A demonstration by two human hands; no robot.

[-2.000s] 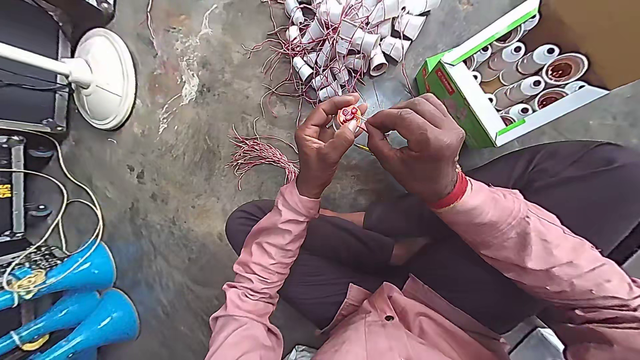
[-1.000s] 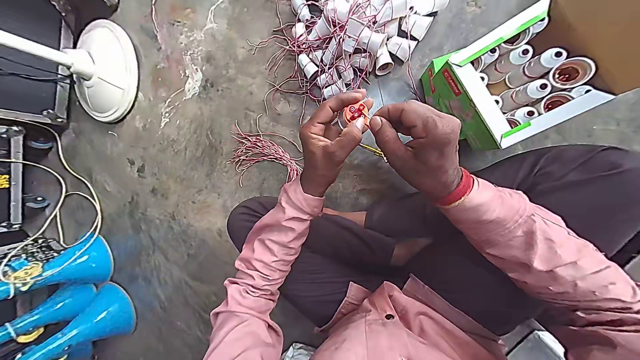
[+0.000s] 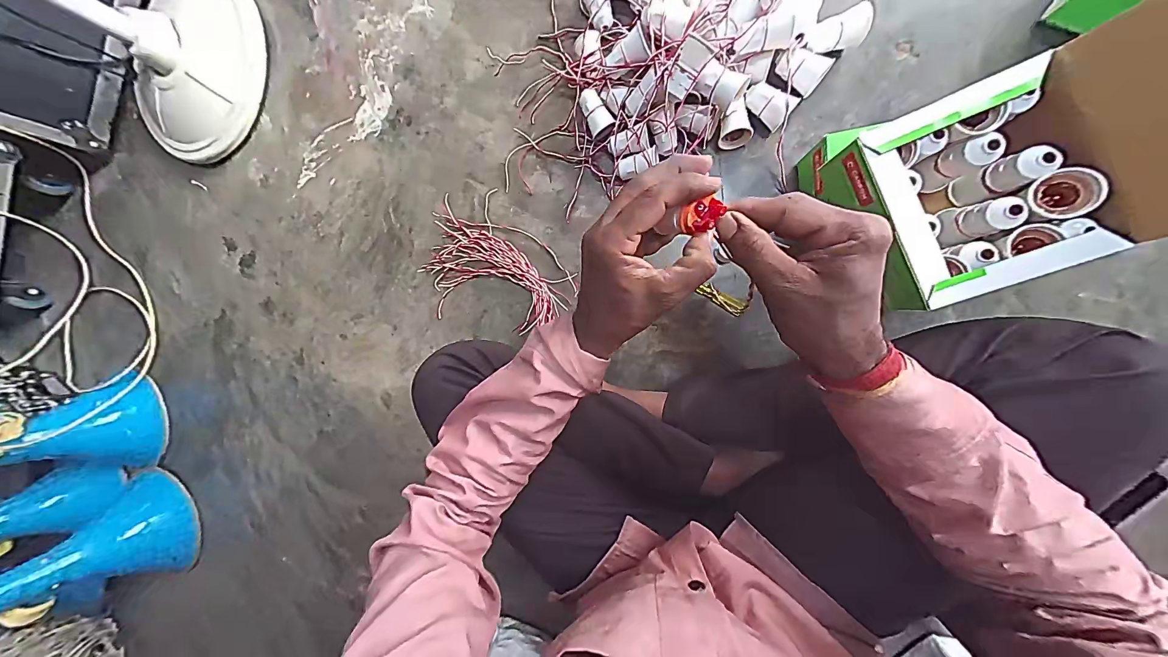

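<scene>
My left hand (image 3: 643, 251) holds a small round red and orange part (image 3: 701, 216) between its thumb and fingers. The thumb and forefinger of my right hand (image 3: 812, 265) pinch at the right edge of that part; what they grip is too small to tell. Below the fingers, yellowish wires (image 3: 724, 298) show, partly hidden by my right hand. A bundle of red and white twisted wires (image 3: 493, 265) lies on the floor left of my left hand. Beyond my hands is a pile of white bulb holders (image 3: 712, 73) with red and white wires attached.
An open green and white carton (image 3: 1031, 260) at the right holds several white cylindrical pieces with brown insides. Blue horn-shaped pieces (image 3: 137, 529) lie at the lower left. A white round stand base (image 3: 205, 82) and black cases (image 3: 55, 82) with a loose cable are at the upper left.
My right hand's fingers have shifted slightly at the red and orange part, which is turned differently in my left hand. The pile and the wire bundle have not moved.
</scene>
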